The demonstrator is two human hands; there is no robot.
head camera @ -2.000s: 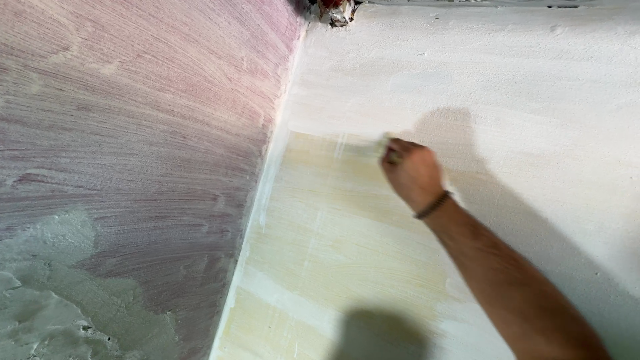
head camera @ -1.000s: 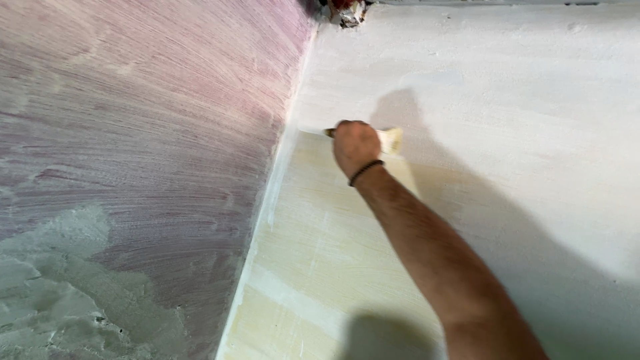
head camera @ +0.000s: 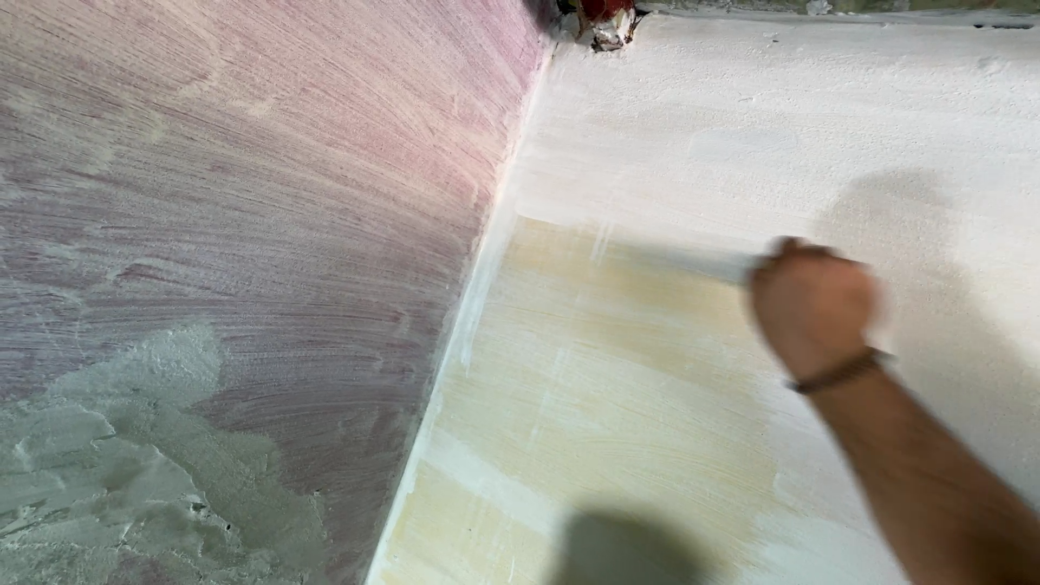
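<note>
My right hand (head camera: 812, 305), blurred by motion and with a dark bracelet at the wrist, is closed at the right of the view, against the upper edge of a yellowish patch (head camera: 634, 325) on the white wall (head camera: 731, 106). Its fingers are wrapped around a paintbrush, which the hand almost wholly hides now; a pale grey blur stretches left from the knuckles. Above the hand the wall is coated white, while the patch below shows streaky yellow through thin white strokes. My left hand is out of view.
An adjoining wall (head camera: 284, 203) with pinkish-purple streaks meets the white one at a slanting corner. Rough greenish-grey plaster (head camera: 122, 471) covers its lower left. A red and white ragged object (head camera: 609, 24) sits at the top of the corner. Shadows fall on the white wall.
My right hand moved left toward the corner between the first two frames, then back right. The brush bristles showed beside the hand one second ago.
</note>
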